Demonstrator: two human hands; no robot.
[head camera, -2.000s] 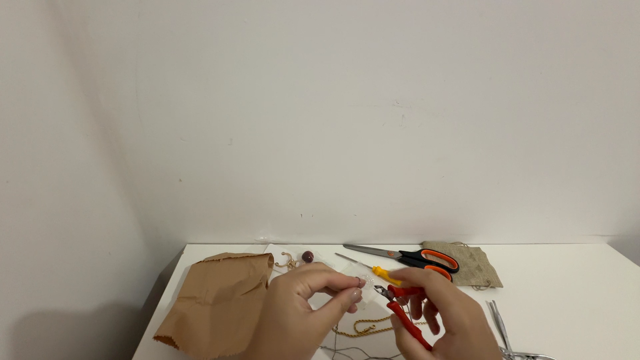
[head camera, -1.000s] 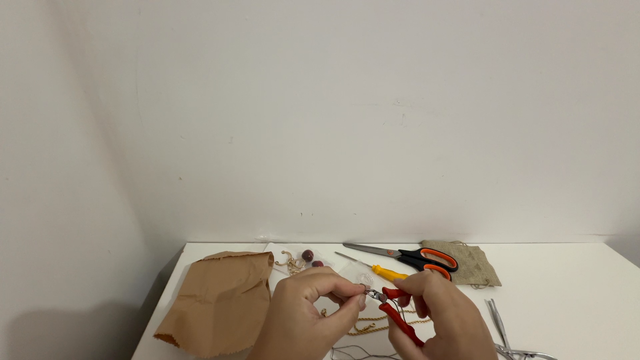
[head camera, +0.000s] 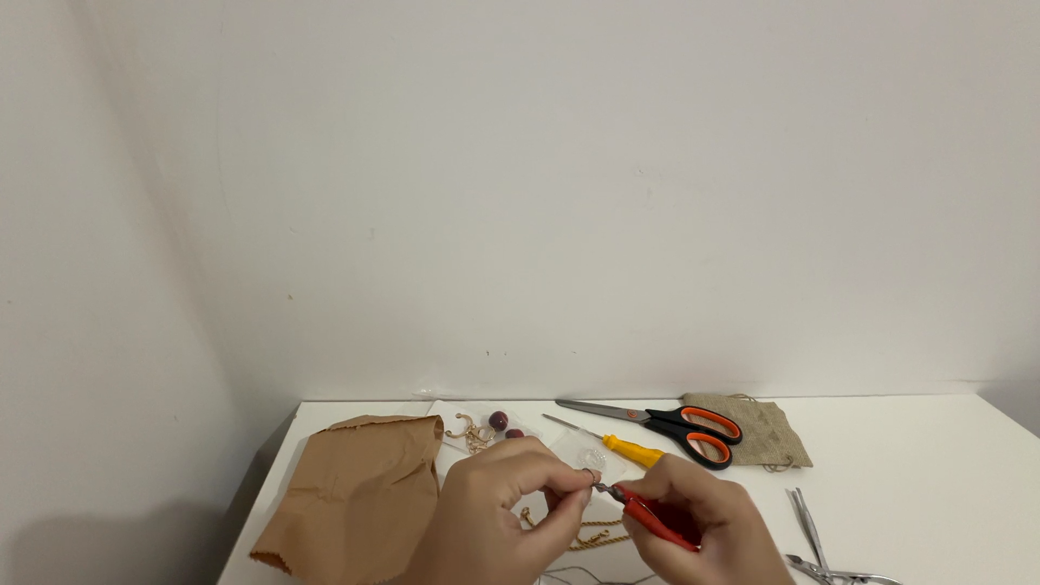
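My left hand (head camera: 520, 508) pinches a small dark wire loop (head camera: 591, 474) between thumb and fingertips. Red-handled pliers (head camera: 662, 524) are in my right hand (head camera: 707, 516), with their metal jaws at the wire right beside my left fingertips. Whether the jaws are fully closed on it is too small to tell. Gold rope chain (head camera: 597, 543) lies on the table beneath and between the hands, partly hidden. Below it run strands of thin grey wire or cord (head camera: 597, 577). Just behind the hands are a coil of clear beads or thread (head camera: 593, 459) and a yellow-handled screwdriver (head camera: 630, 449).
A brown paper bag (head camera: 357, 496) lies at left. Dark red beads (head camera: 498, 420) and gold findings (head camera: 471, 432) sit behind my left hand. Orange-and-black scissors (head camera: 691, 426) overlap a burlap pouch (head camera: 756, 426). Metal tweezers (head camera: 807, 524) and another silver metal tool (head camera: 841, 575) lie at right.
The pliers' jaws, apart from my left fingertips two seconds ago, have come up against them at the wire. The handles are squeezed closer together.
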